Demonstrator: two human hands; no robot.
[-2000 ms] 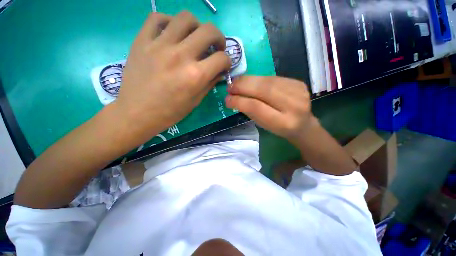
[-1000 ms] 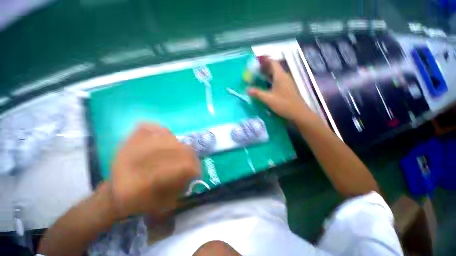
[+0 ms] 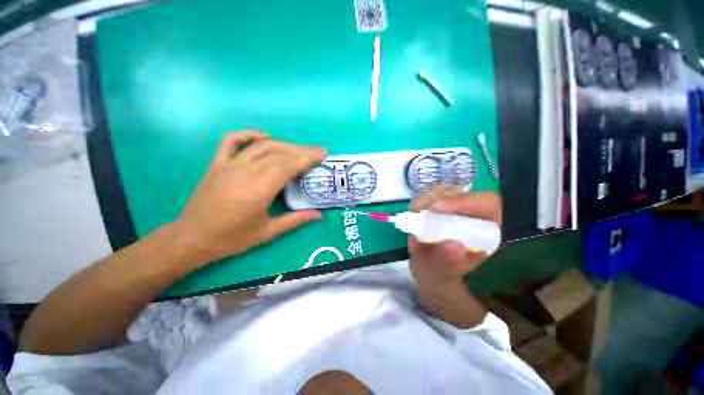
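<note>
The pale holding block [image 3: 391, 179] lies on the green mat [image 3: 255, 69] with a grey double-round part [image 3: 340, 181] at its left end and another double-round part [image 3: 440, 171] at its right end. My left hand [image 3: 247, 189] is at the block's left end, thumb below and fingers above, spread around that end. My right hand [image 3: 448, 254] holds the white glue bottle [image 3: 448, 230] nearly level, its pink-red tip pointing left, just below the left part. Whether the tip touches anything is unclear.
A thin white stick [image 3: 376, 77] and a short ribbed stick [image 3: 435, 89] lie above the block; another ribbed stick [image 3: 487, 156] lies right of it. The black printed sheet [image 3: 629, 123] with spare grey parts is at the right. Clear plastic bags [image 3: 38, 85] are at the left.
My right hand has come back from the mat's upper right with the glue bottle. My left hand has moved up to the block's left end. The view has shifted.
</note>
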